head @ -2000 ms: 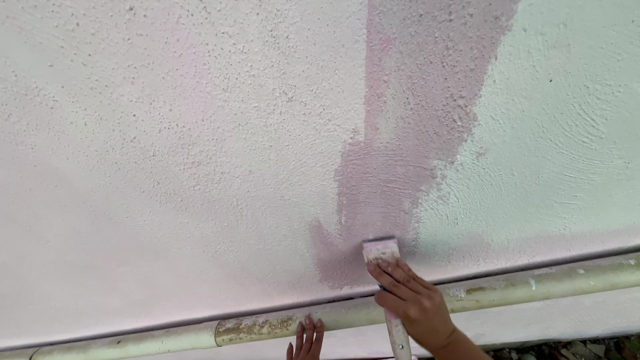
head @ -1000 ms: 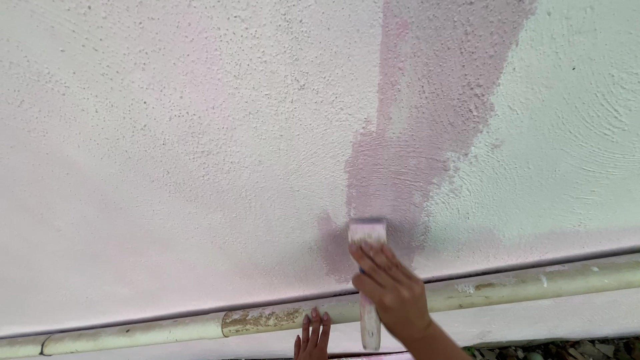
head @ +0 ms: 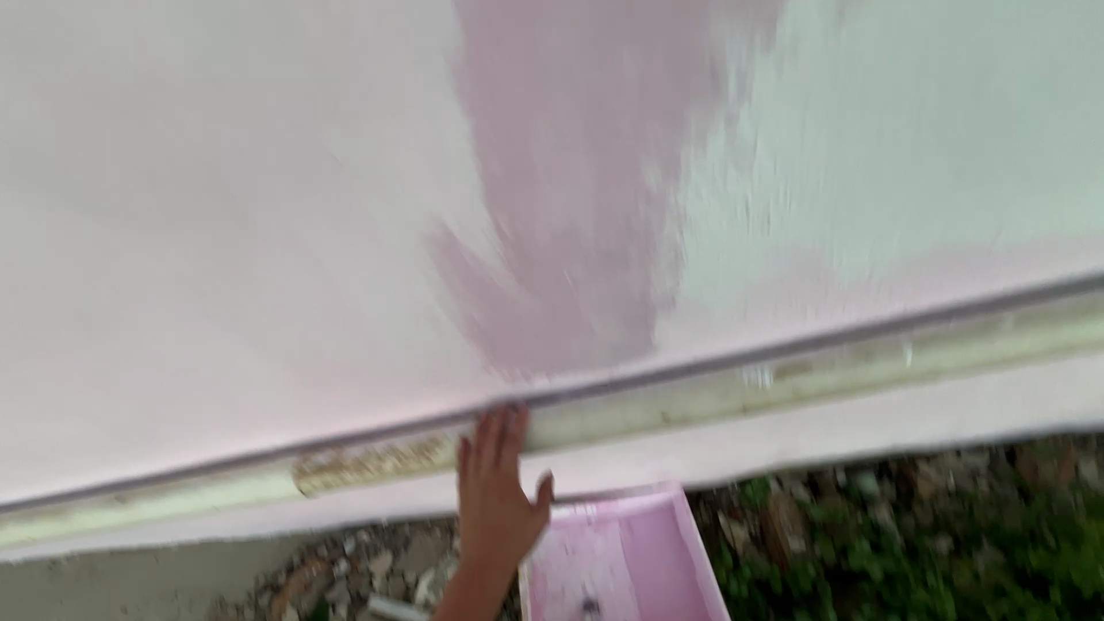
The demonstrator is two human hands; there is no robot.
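My left hand (head: 500,509) rests with its fingertips on a pale pipe (head: 604,418) along the foot of the wall, its thumb spread to the right and nothing in its grasp. Above it, the painted wall (head: 241,216) carries a darker mauve patch (head: 578,198) of paint, with pale green (head: 880,147) to the right. Just right of my left wrist is a pink paint tray (head: 699,552) with pink paint in it, cut off by the bottom edge. A small dark thing (head: 591,606) shows inside the tray, too blurred to name. My right hand and the paintbrush are out of view.
A pink ledge (head: 811,440) runs below the pipe. Beneath it lie rubble (head: 371,561) and a white strip (head: 397,608) at the left, with low green plants (head: 862,561) at the right. Bare grey ground (head: 155,586) shows at the lower left.
My right hand, which held the paintbrush against the wall, has left the view with the brush. The view has shifted downward, and the paint tray now shows.
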